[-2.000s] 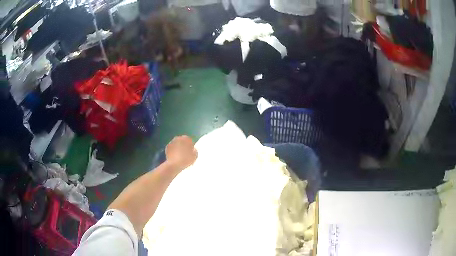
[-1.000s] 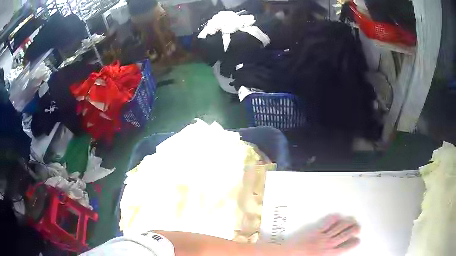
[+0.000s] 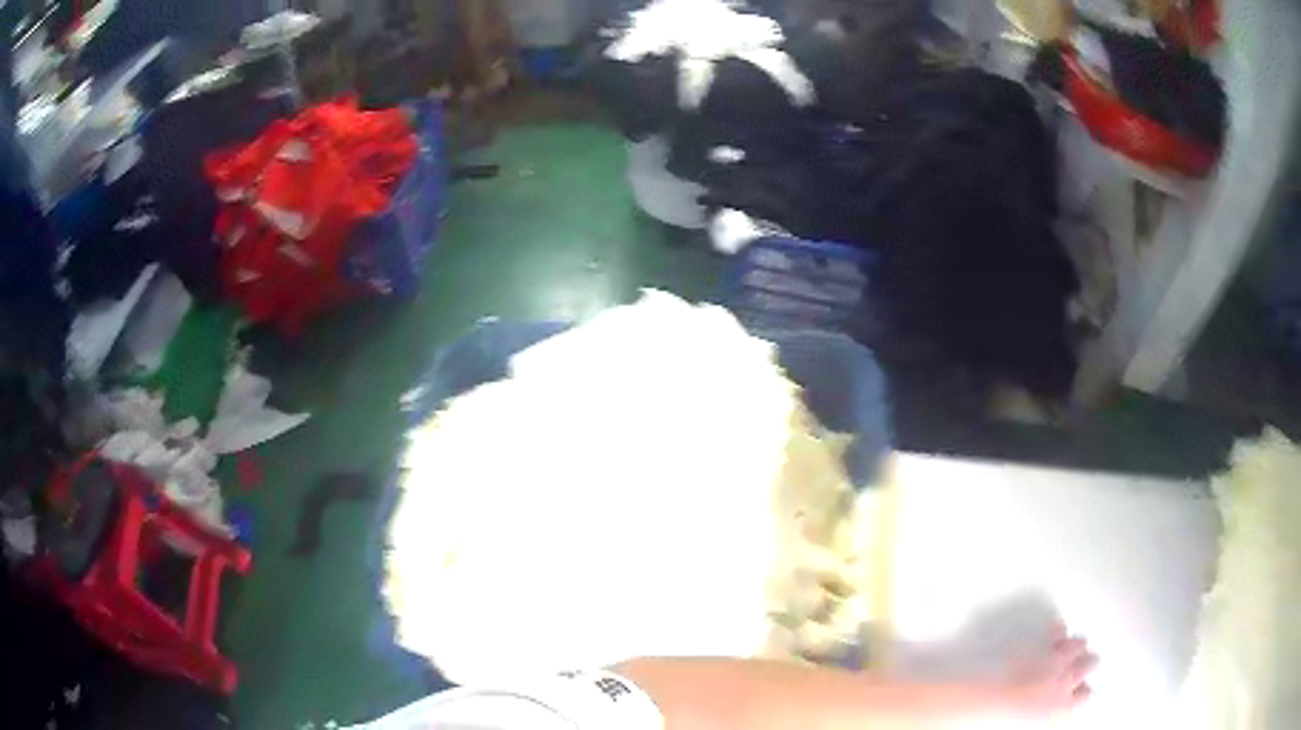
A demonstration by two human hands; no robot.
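Observation:
A large heap of cream-white cloth [image 3: 614,499], blown out by glare, fills a blue tub [image 3: 842,378] in front of me. My left hand [image 3: 1053,676] lies over the white table surface [image 3: 1049,528] at the lower right, with the forearm across the heap's near edge. The hand is small and blurred in glare, and I cannot make out anything held in it. More cream cloth [image 3: 1263,599] lies at the table's right edge. My right hand is not in the picture.
A red stool [image 3: 214,628] stands at the lower left near white scraps [image 3: 157,442]. Red cloth [image 3: 307,193] spills from a blue basket [image 3: 417,214]. Behind the tub are another blue basket [image 3: 802,283] and a dark cloth pile [image 3: 956,228] on the green floor.
My left hand moved from the heap's far left side to the table, then slightly farther right. The view shifted between frames.

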